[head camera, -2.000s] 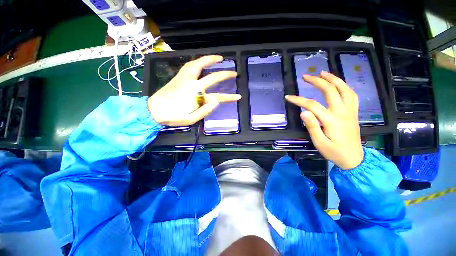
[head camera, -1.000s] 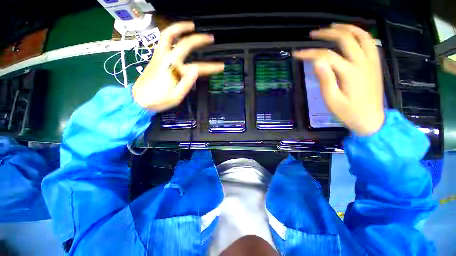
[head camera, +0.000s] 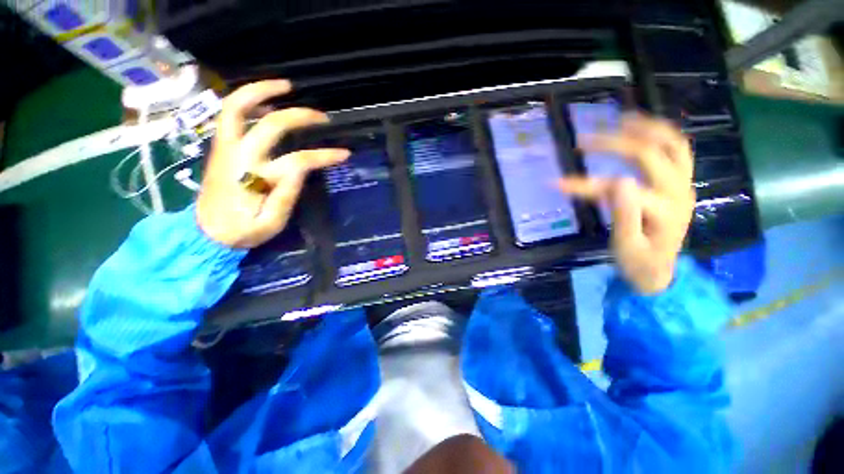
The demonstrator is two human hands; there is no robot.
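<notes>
A black phone tray holds several smartphones side by side. The second phone from the left and the middle phone have dark screens with small text and a red and white strip at the bottom. The fourth phone has a white lit screen. The rightmost phone is lit and partly hidden by my right hand. My left hand, with a gold-coloured ring, is over the leftmost phone, fingers apart and empty. My right hand is blurred, over the rightmost phone, fingers apart, holding nothing visible.
A white power strip stands at the upper left, with a coiled white cable on the green mat. Black stacked trays lie behind the working tray. A neighbouring filled tray is at the right, above a blue basket.
The view has shifted and tilted. The two dark phones went from lit, to green lines, to text with red strips. My right hand has moved lower over the rightmost phone, uncovering the fourth.
</notes>
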